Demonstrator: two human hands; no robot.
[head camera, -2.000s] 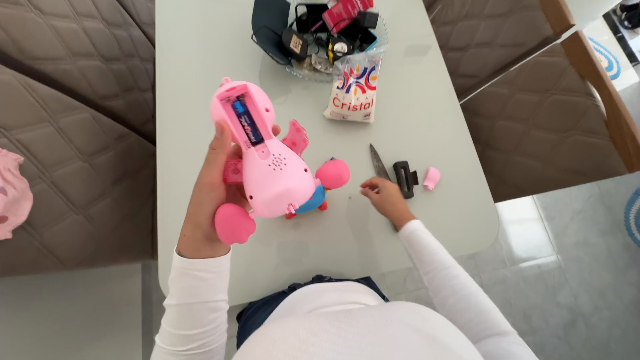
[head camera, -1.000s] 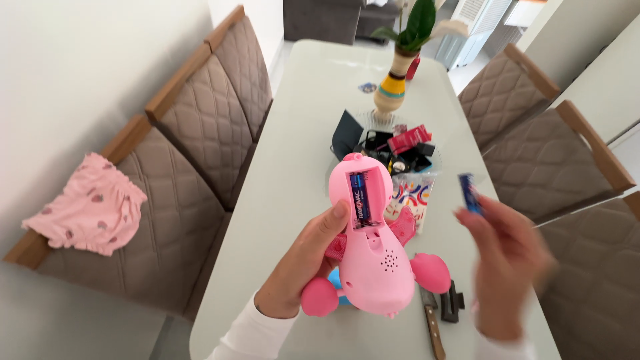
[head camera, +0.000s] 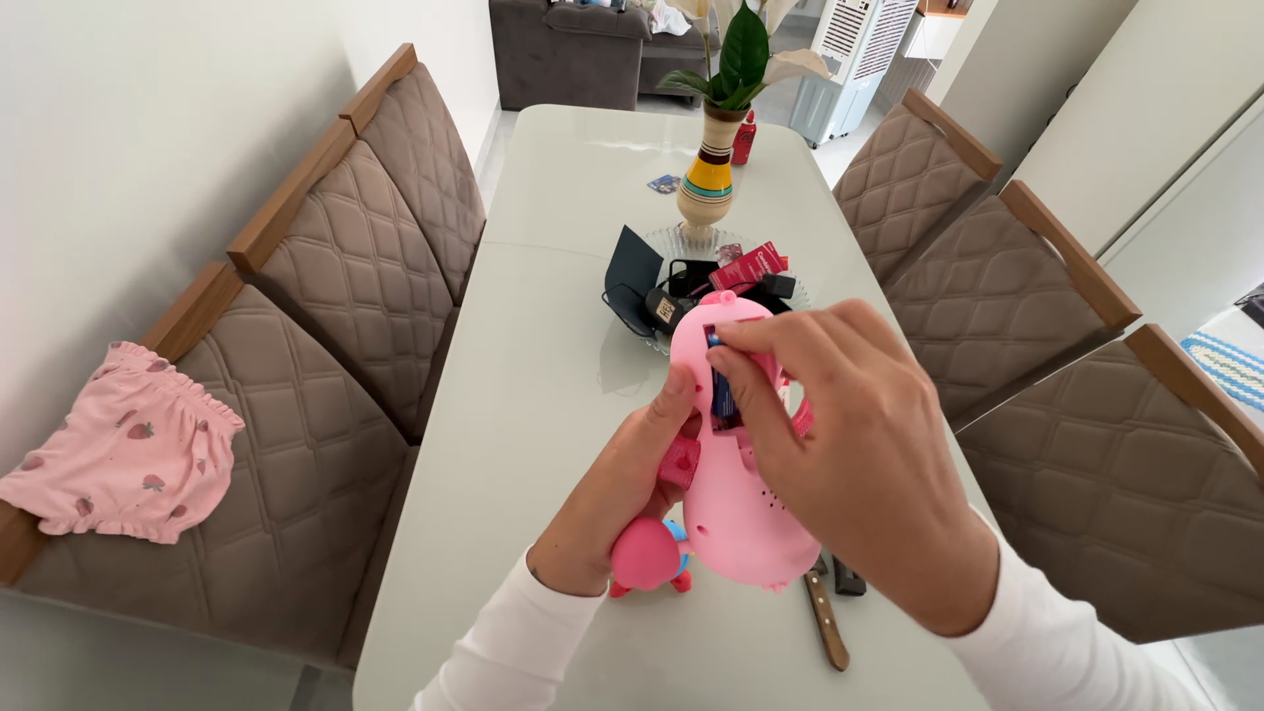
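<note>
A pink plastic toy (head camera: 743, 513) is held up over the table with its battery compartment facing me. My left hand (head camera: 622, 479) grips it from the left side, thumb beside the compartment. My right hand (head camera: 849, 425) has thumb and forefinger at the upper part of the compartment, pinching a blue battery (head camera: 715, 341), mostly hidden by the fingers. Another dark blue battery (head camera: 724, 395) lies in the compartment. Below the toy, a knife with a wooden handle (head camera: 828, 620) and a black hair clip (head camera: 847, 576) rest on the table. A blue and red toy part (head camera: 677, 553) shows behind the pink foot.
Beyond the toy, a glass bowl (head camera: 657, 237) holds a dark case (head camera: 632, 269), cables and a red box (head camera: 748, 267). A striped vase (head camera: 707, 178) with flowers and a red bottle (head camera: 744, 138) stand farther back. Quilted chairs line both sides; pink shorts (head camera: 128, 444) hang over one.
My right hand, holding a battery beside the toy a second ago, has moved left onto the compartment. My left hand still holds the toy. The view has tilted up since the first frame.
</note>
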